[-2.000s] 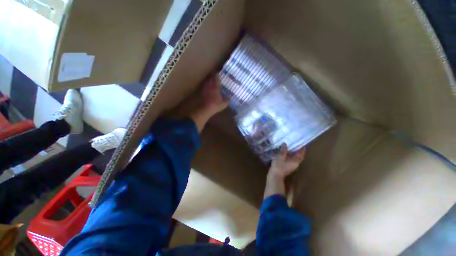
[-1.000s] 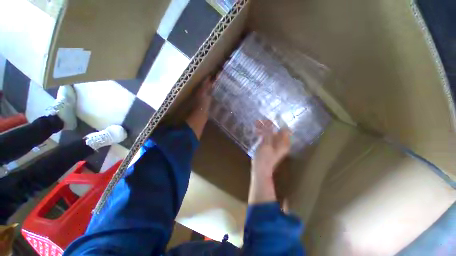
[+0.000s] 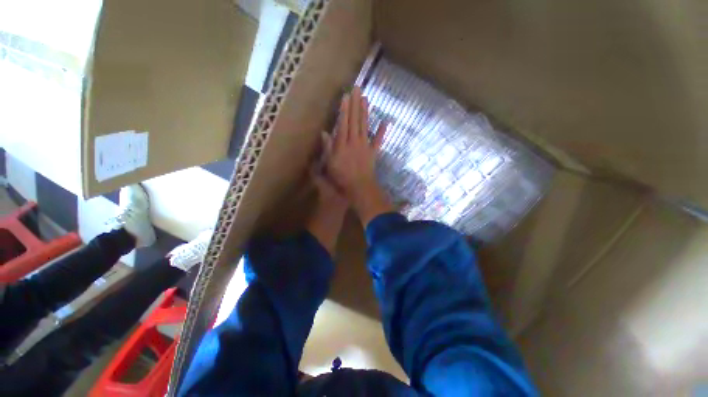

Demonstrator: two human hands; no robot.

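A row of clear blister trays (image 3: 458,159) stands nested on edge in the bottom of a large open shipping carton (image 3: 613,256), against its far wall. My right hand (image 3: 357,151) lies with its fingers extended at the left end of the row, touching the trays there. My left hand (image 3: 330,182) is beside and partly under my right hand, near the carton's left wall. Its fingers are mostly hidden, so I cannot tell whether it grips anything.
A closed carton (image 3: 167,93) with a white label stands at the upper left. Another person's leg and white shoe (image 3: 136,215) show at the left. A red plastic stool (image 3: 147,349) is at the lower left, with another red one above it. The floor is checkered.
My right hand has moved left from the trays' near side to beside my left hand. The trays now form one continuous upright row; earlier some lay at a different angle on the right.
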